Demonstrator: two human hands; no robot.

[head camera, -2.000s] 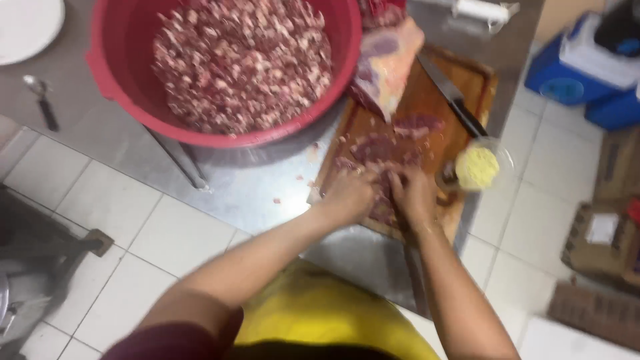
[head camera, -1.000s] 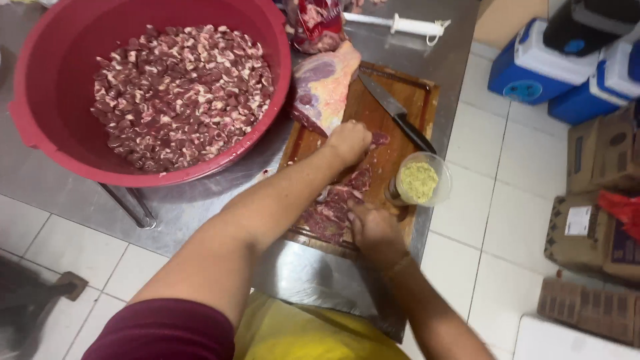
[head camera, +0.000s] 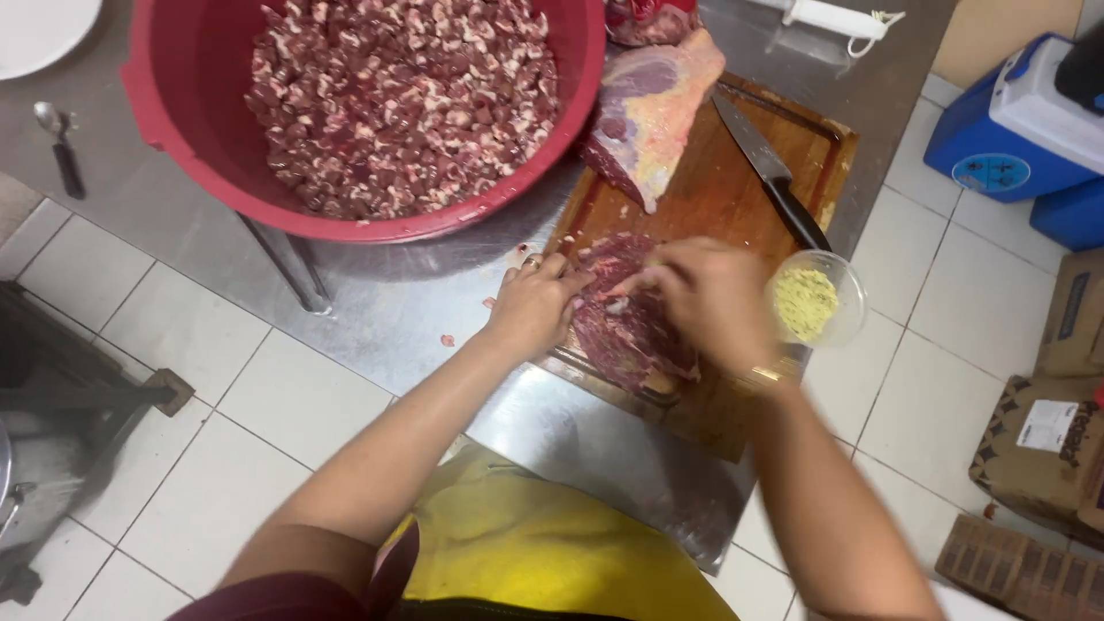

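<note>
A flat piece of raw red meat (head camera: 630, 328) lies on the wooden cutting board (head camera: 703, 207). My left hand (head camera: 535, 306) rests at its left edge, fingers on the meat and a ring on one finger. Over the right part of the meat is my right hand (head camera: 711, 302), blurred, with fingertips bent toward the surface; whether it pinches anything cannot be told. A kitchen knife with a black handle (head camera: 798, 216) lies on the board's right side. Just right of my right hand stands a clear plastic cup of yellowish minced seasoning (head camera: 806, 302). A larger fatty meat piece (head camera: 655, 112) sits at the board's upper left.
A large red tub (head camera: 371, 228) of diced meat stands on the steel table (head camera: 405, 293), left of the board. A spoon (head camera: 60, 151) and a white plate (head camera: 43, 34) are farther left. A white-handled tool (head camera: 832, 17) lies at the back. Coolers (head camera: 992, 129) and cardboard boxes (head camera: 1026, 457) are at right.
My left hand has moved from the meat's upper part, near the fatty piece, to its left edge. My right hand has moved up from the meat's lower right. The meat now lies more spread out.
</note>
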